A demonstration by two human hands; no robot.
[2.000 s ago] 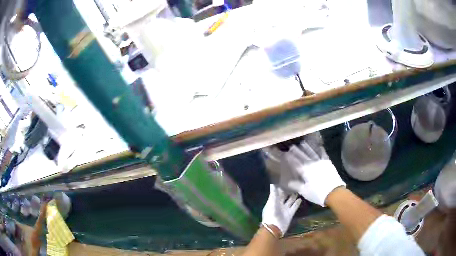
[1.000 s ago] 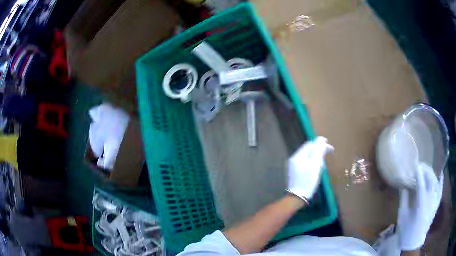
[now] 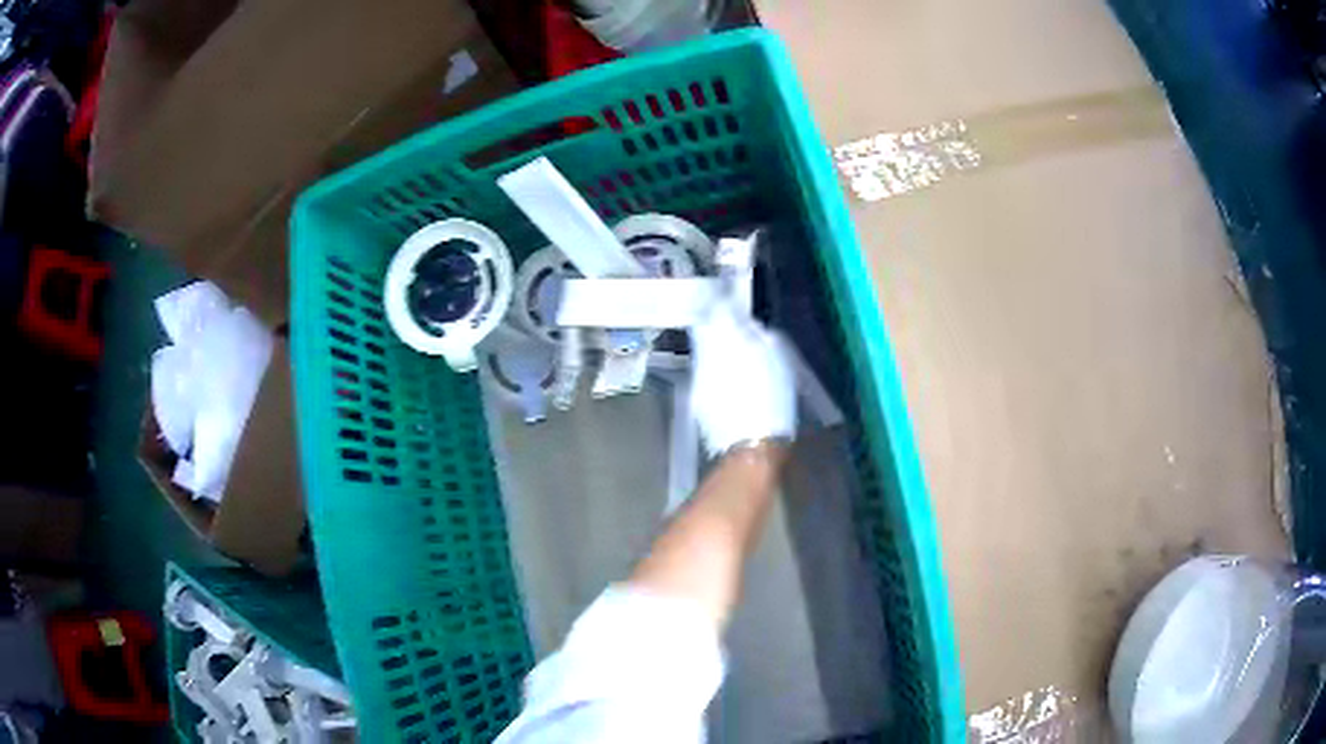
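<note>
My gloved left hand [image 3: 742, 381] reaches into a green crate [image 3: 909, 581]. Its fingertips are at the right end of a flat white arm [image 3: 633, 304] among several handle-and-ring parts. The fingers are blurred and I cannot tell whether they grip a part. A white ring with a dark centre [image 3: 449, 289] leans at the crate's left wall. Another white arm [image 3: 567, 212] points up and left. A clear-topped appliance body [image 3: 1200, 654] lies on the cardboard bench cover at the lower right, cut by the edge. My right hand is out of view.
The brown cardboard bench cover [image 3: 1076, 334] with shiny tape lies right of the crate. A grey-beige liner [image 3: 582, 509] covers the crate bottom. On the left are an open cardboard box [image 3: 276, 451] with white material [image 3: 211, 381] and a lower crate of white parts [image 3: 255, 683].
My left hand has moved from the crate's right rim in to the white parts. The appliance body shows lower in the picture, and my right hand, earlier on it, has left view.
</note>
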